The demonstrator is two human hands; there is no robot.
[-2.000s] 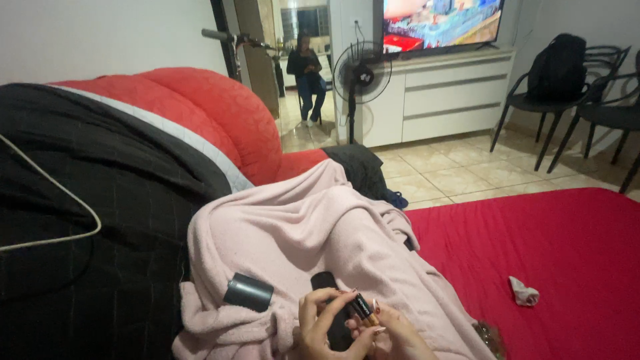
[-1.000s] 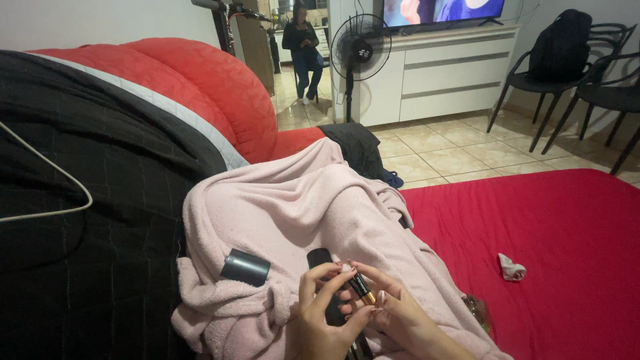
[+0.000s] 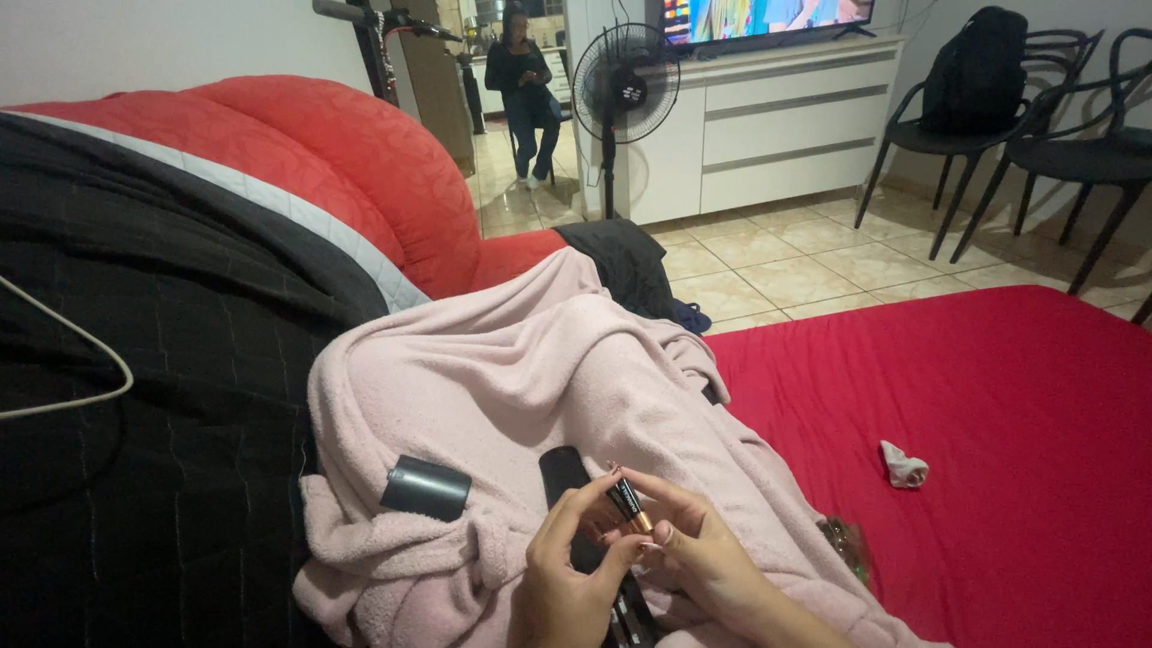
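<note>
Between the fingertips of my left hand (image 3: 576, 562) and my right hand (image 3: 706, 549) is a black and copper Duracell battery (image 3: 630, 506), touched by both. Beneath my hands a long black device (image 3: 562, 472), partly hidden by my left hand, lies on the pink blanket (image 3: 486, 369) over my legs. Its lower end shows an open recess; whether anything sits inside cannot be told. To the left of my hands, a dark grey cylindrical or curved piece (image 3: 427, 488) rests on a blanket fold.
A red-covered mattress (image 3: 1008, 405) with a crumpled white cloth (image 3: 904, 466) lies at right. The red sofa (image 3: 360, 162) and its black cover (image 3: 153, 297) fill the left. Beyond are a fan (image 3: 627, 85), a white cabinet (image 3: 783, 135), black chairs (image 3: 954, 139) and a seated person (image 3: 522, 90).
Both hands stay together around the battery, with small shifts of the fingers and of the battery's tilt. The dark grey piece remains on the blanket.
</note>
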